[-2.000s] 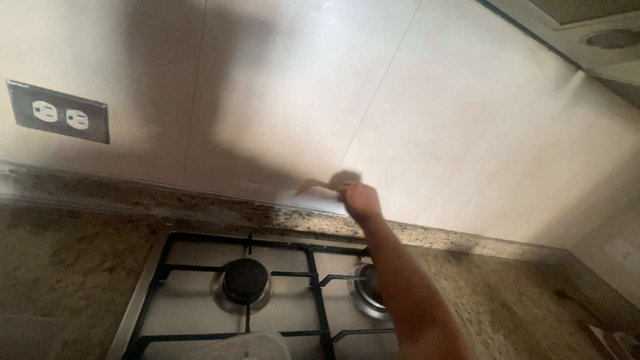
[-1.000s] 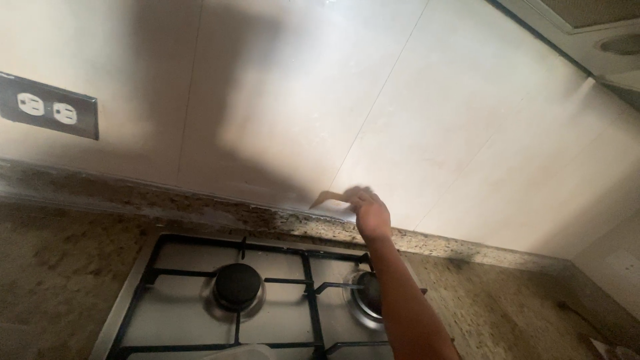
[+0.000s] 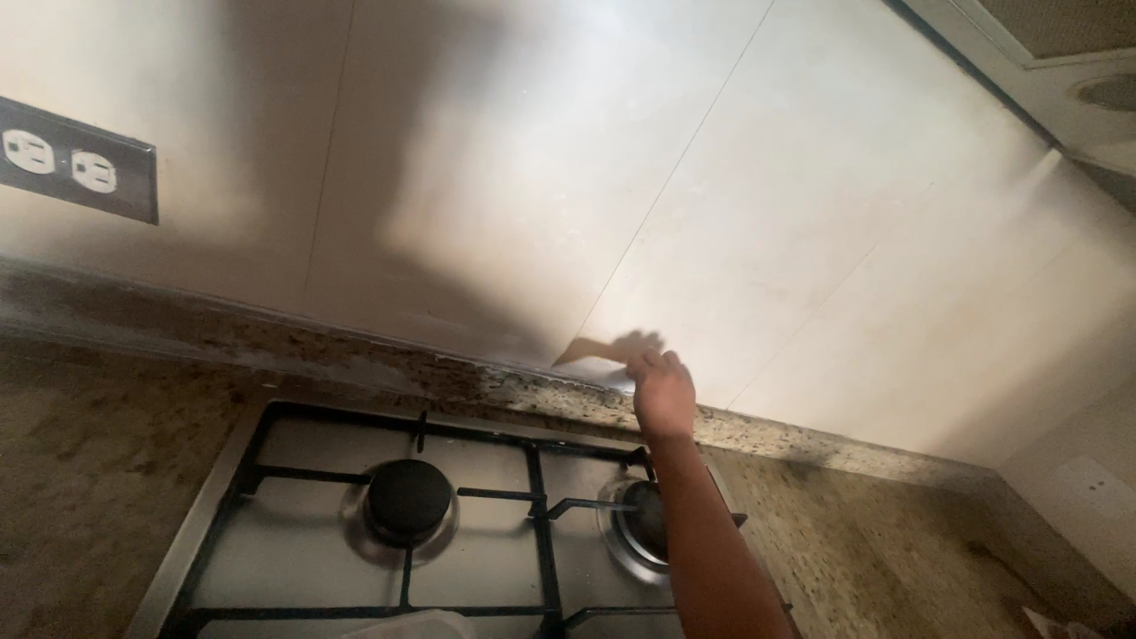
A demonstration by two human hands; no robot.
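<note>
My right hand [image 3: 664, 390] grips the handle end of a tan brush or scraper-like tool [image 3: 593, 349]; its exact kind is unclear. The flared end of the tool points left, at the foot of the pale wall panels [image 3: 497, 222], just above the speckled stone backsplash ledge [image 3: 550, 389]. A wet-looking or whitish streak runs along the joint near the tool. Below the hand, my forearm crosses the right burner of the gas cooktop [image 3: 479, 550]. My left hand is out of the frame.
Black pan supports and a left burner [image 3: 410, 501] stand on the cooktop, with a translucent plastic container [image 3: 417, 626] at its near edge. A double outlet [image 3: 80, 160] is on the wall at left. A range hood [image 3: 1047, 53] overhangs at upper right. Stone counter [image 3: 852, 532] flanks the cooktop.
The hand and tool have moved a little right along the base of the wall since the oldest frame. The hand still grips the tool.
</note>
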